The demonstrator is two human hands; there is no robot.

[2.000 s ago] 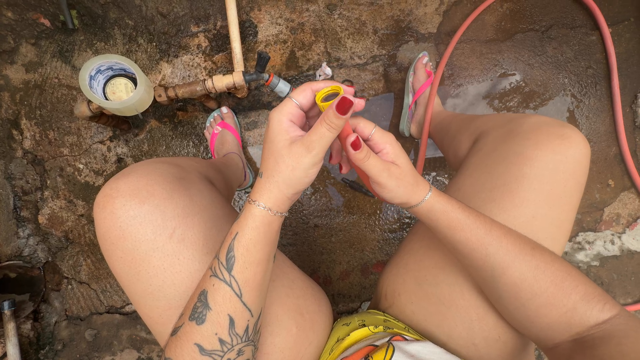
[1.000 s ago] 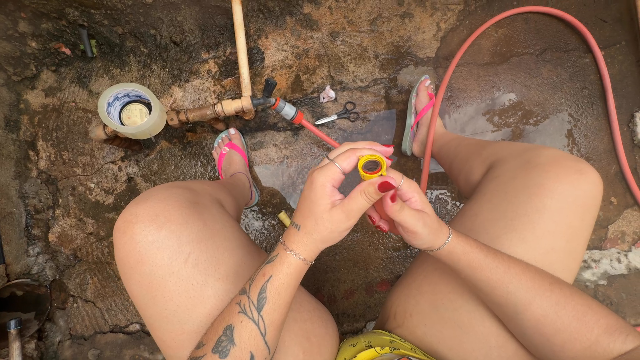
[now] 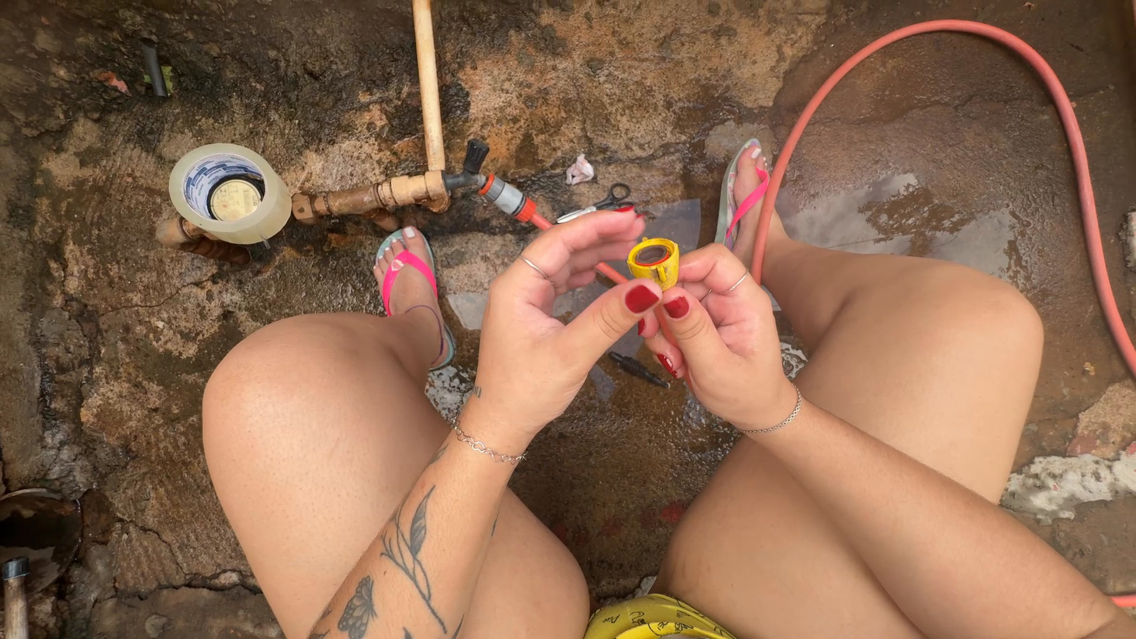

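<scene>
Between my two hands, above the wet ground, is a yellow plastic threaded hose fitting [image 3: 654, 261] with its round mouth facing up and a reddish ring inside. My left hand [image 3: 555, 324] has its thumb against the fitting's lower edge, the other fingers curved and spread behind it. My right hand [image 3: 723, 342] pinches the fitting from below, its fingers around a red hose end, partly hidden. Beyond my hands, a grey and orange hose connector [image 3: 508, 197] sits on a black tap [image 3: 469, 169], and a red hose runs from it behind my left fingers.
A roll of clear tape [image 3: 273, 209] rests over the pipework at left, joined to a brown pipe [image 3: 346, 201]. Scissors [image 3: 603, 203] and a clear plastic sheet [image 3: 679, 226] lie beyond my hands. A dark pointed tool [image 3: 637, 369] lies below them. The red hose [image 3: 1078, 160] loops at right.
The left fingers have loosened from around the yellow fitting and now stand more spread. The fitting's mouth, turned toward the camera a second ago, now tilts away more.
</scene>
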